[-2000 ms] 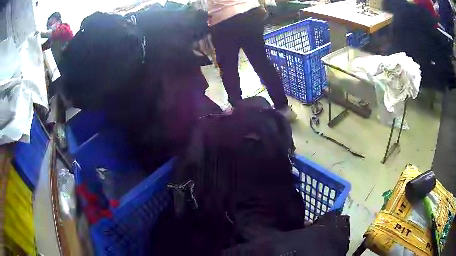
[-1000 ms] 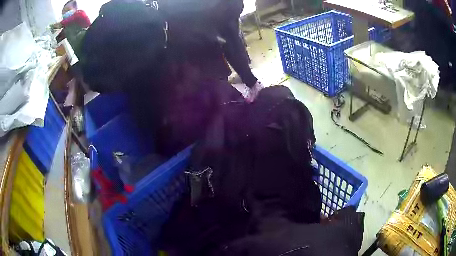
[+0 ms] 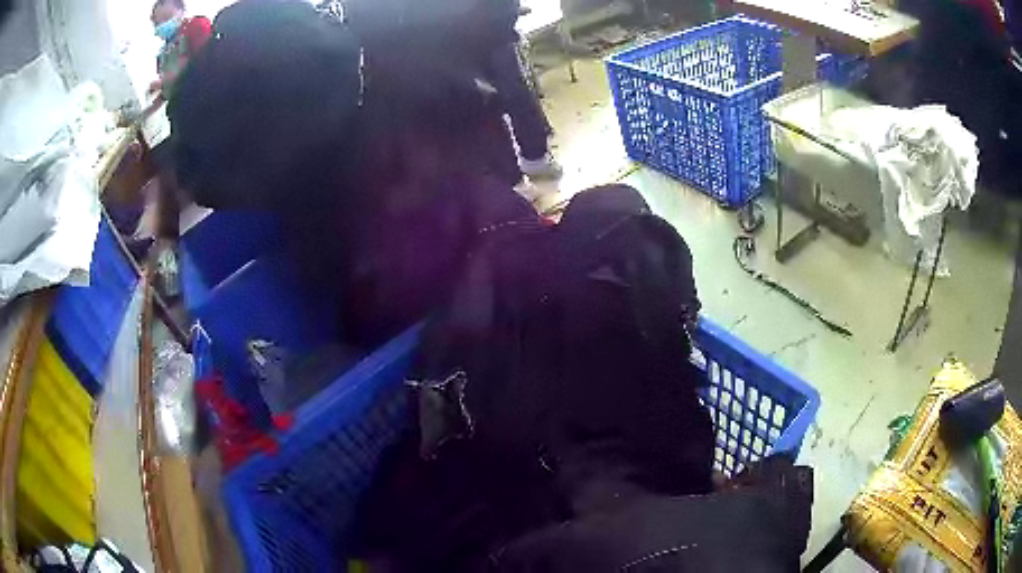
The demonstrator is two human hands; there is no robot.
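Note:
Dark black-navy garments (image 3: 560,336) are heaped in and over a blue plastic crate (image 3: 749,394) in front of me. A pale stitched, frayed-looking edge shows on the heap at its left part. A flatter dark cloth (image 3: 684,535) lies across the heap at the bottom of the picture. At the lower right, a mallet with a black head (image 3: 972,412) and a green and black handle lies on the yellow-wrapped padded stool (image 3: 921,504) printed "PIT". I cannot make out either of my hands in the picture.
A tall dark pile (image 3: 263,112) rises behind the crate. Another blue crate (image 3: 700,118) and a stand with white cloth (image 3: 925,168) are beyond it. A table (image 3: 835,20) is at the back. White cloth (image 3: 50,190) hangs at left. A masked person (image 3: 179,39) is upper left.
The view has shifted, so the crates and stool sit further right than in the oldest frame. The standing person behind the heap bent down, and the hand seen on it is gone.

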